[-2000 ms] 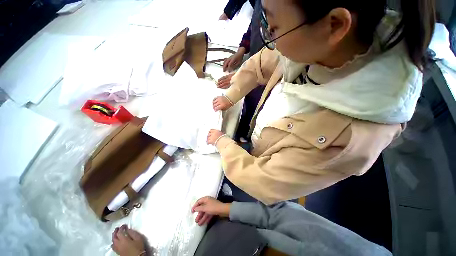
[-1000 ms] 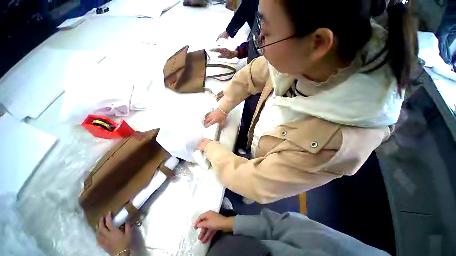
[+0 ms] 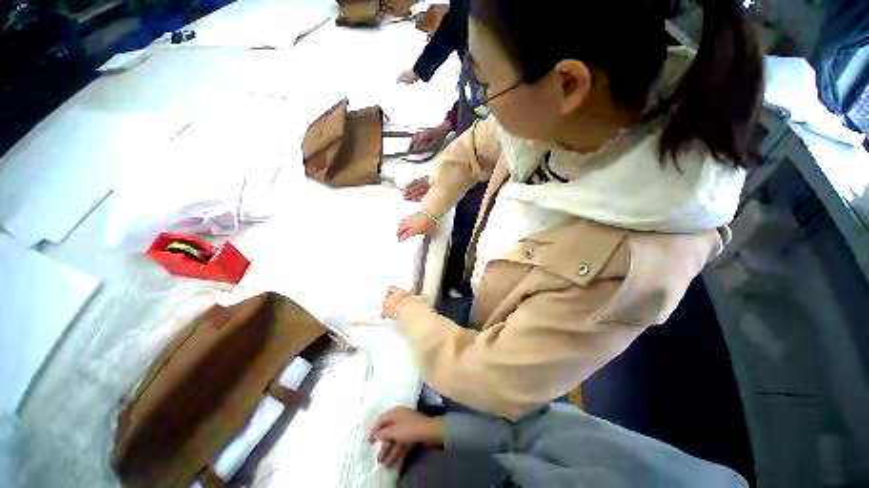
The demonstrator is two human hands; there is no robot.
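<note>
A brown handbag (image 3: 205, 381) lies flat in front of me, cut off by the bottom edge. White wrapping (image 3: 250, 434) runs along its right side, crossed by brown straps. Shiny clear plastic (image 3: 81, 381) lies on the table left of the bag, and more shows on its right side. My right hand (image 3: 407, 434), in a grey-blue sleeve, is at the table's near right edge, with fingers slightly bent and apart and nothing visible in it. It does not touch the bag. My left hand is out of the picture.
A red tape dispenser (image 3: 197, 257) sits just beyond the bag. A person in a beige jacket (image 3: 562, 276) stands close on the right, hands on white material. Another brown handbag (image 3: 348, 145) stands farther off. White sheets (image 3: 38, 310) lie at left.
The near handbag has moved toward me, away from the neighbour's white material. My left hand, earlier beside and then on its lower end, has left the picture. My right hand has barely moved.
</note>
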